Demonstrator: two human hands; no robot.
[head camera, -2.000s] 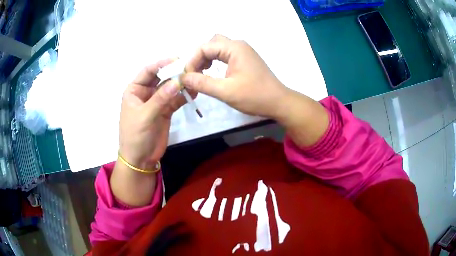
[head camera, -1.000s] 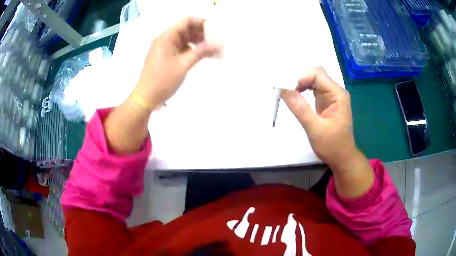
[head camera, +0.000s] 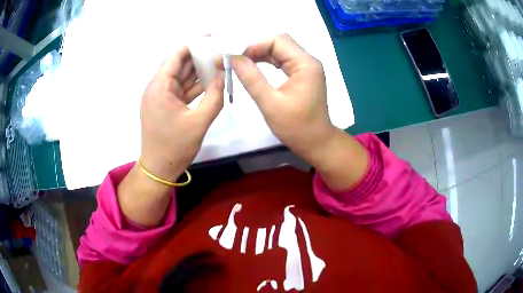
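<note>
My left hand (head camera: 178, 106) holds a white product body (head camera: 205, 57) between thumb and fingers over the white work sheet (head camera: 114, 86). My right hand (head camera: 295, 91) pinches a small pin part (head camera: 230, 83), pale with a dark tip, pointing down towards me. The pin part is close beside the white body. Whether the two touch is hidden by the fingertips and glare. The far side of the body blends into the bright sheet.
A smartphone (head camera: 430, 71) lies on the green bench top (head camera: 378, 86) at the right. Blue trays with clear trays on them (head camera: 367, 17) are at the top right. A clear plastic bag with white contents (head camera: 40, 109) lies at the left.
Since one second ago, both hands have come together from apart. My left hand, then blurred with no clear object, now holds the white body. The pin part has moved left in my right hand.
</note>
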